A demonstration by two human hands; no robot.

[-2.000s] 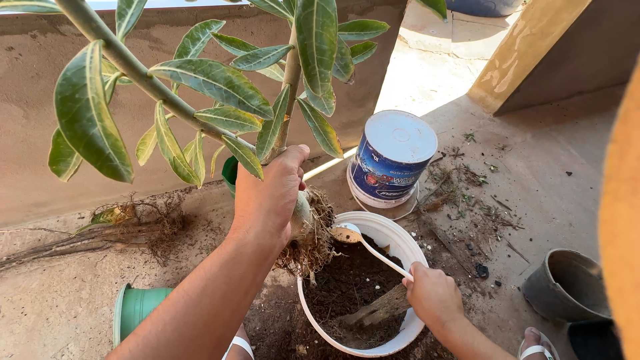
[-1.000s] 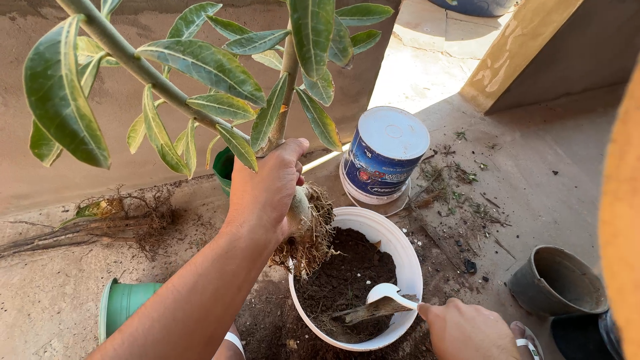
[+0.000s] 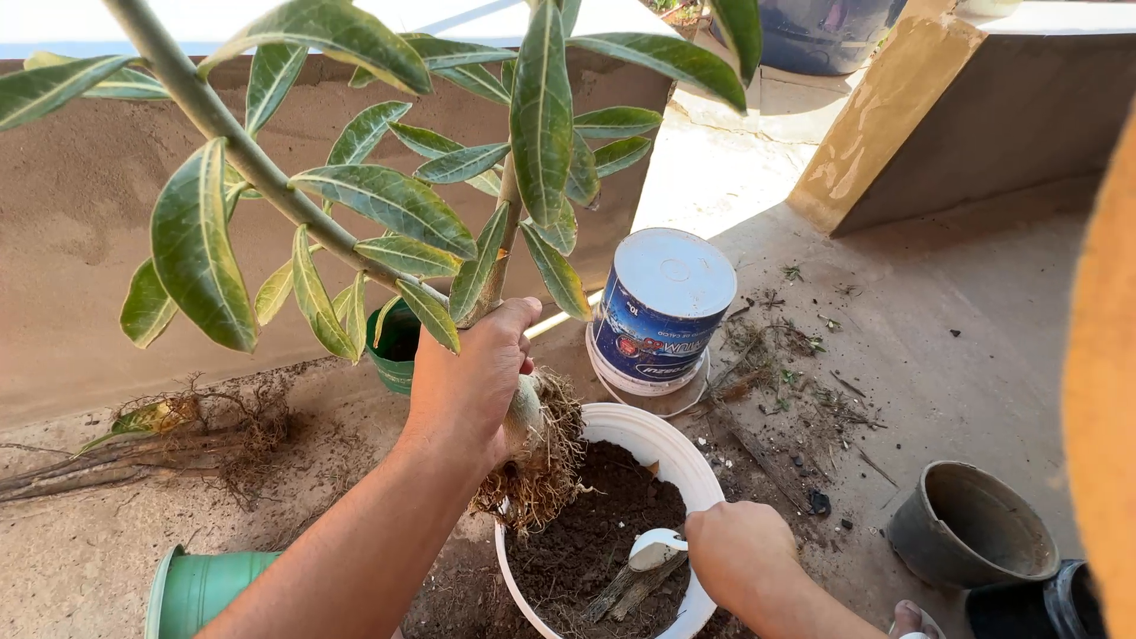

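Note:
My left hand point(image 3: 475, 382) grips the swollen stem base of a leafy potted-type plant point(image 3: 306, 209), whose bare root ball point(image 3: 541, 453) hangs over the left rim of a white plastic bucket point(image 3: 652, 435). Dark soil point(image 3: 568, 550) lies in the bucket. In my right hand point(image 3: 745, 550), at the bucket's right rim, is a white spoon-like scoop point(image 3: 657, 548); its bowl is over the soil, beside a piece of old wood point(image 3: 635, 590). My fist hides the handle.
An upturned blue-labelled paint bucket point(image 3: 666, 311) stands behind. Green pots point(image 3: 213, 586) point(image 3: 395, 364) are at left, a grey pot point(image 3: 972, 524) and a black pot point(image 3: 1029, 603) at right. Pulled roots and stems point(image 3: 151, 453) lie by the low wall point(image 3: 89, 222); plant debris point(image 3: 781, 355) litters the floor.
My right hand has moved the scoop from beside the root ball down to the wood at the bucket's right side. My left hand still holds the plant over the rim.

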